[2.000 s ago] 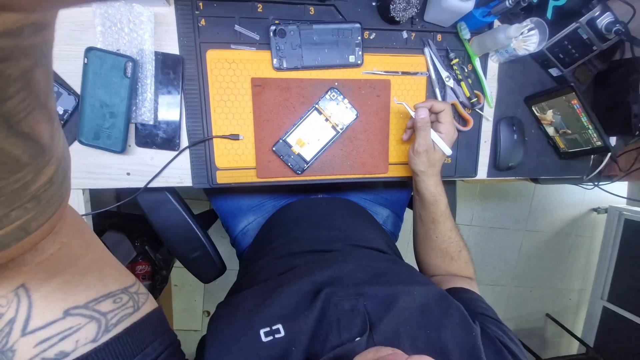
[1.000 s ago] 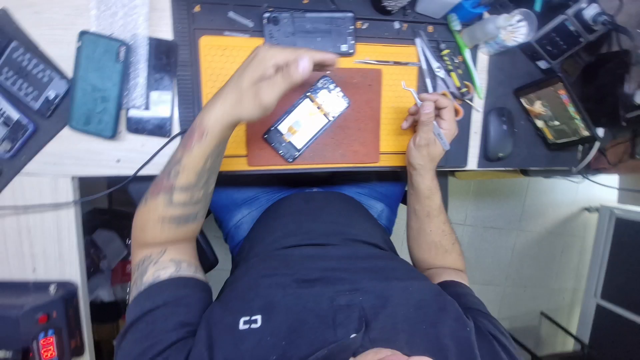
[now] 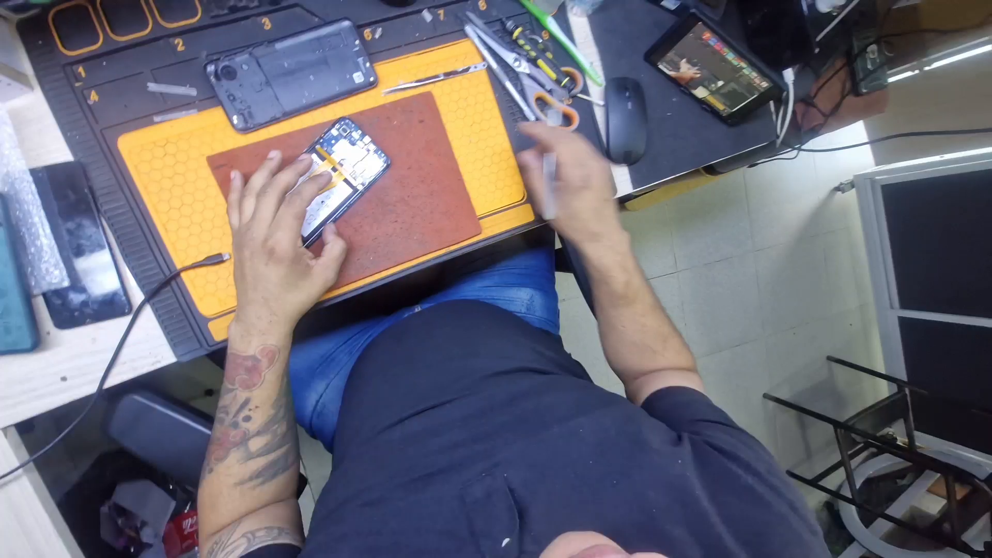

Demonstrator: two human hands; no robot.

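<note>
An opened smartphone (image 3: 356, 159), its circuit board and battery bared, lies tilted on a reddish-brown mat (image 3: 418, 194). My left hand (image 3: 279, 225) rests over the phone's left part, fingers spread across its battery and thumb at its lower edge. Right of the mat, my right hand (image 3: 573, 178) is raised and blurred, with a thin whitish tool (image 3: 549, 186) between its fingers; the tool's kind is unclear. Above the mat lies a dark phone back cover (image 3: 294, 74), inner side up. Metal tweezers (image 3: 435, 78) rest on the yellow pad to its right.
Orange-handled scissors (image 3: 535, 85), a screwdriver and a green brush-like tool lie at the upper right, beside a black mouse (image 3: 626, 120) and a device with a lit screen (image 3: 713, 70). A black cable (image 3: 136, 310) crosses the left side, near a dark phone panel (image 3: 81, 244) and bubble wrap.
My left hand has come down onto the opened phone; one second ago it was raised over the mat's upper left. My right hand still holds the thin tool. The view has shifted and turned.
</note>
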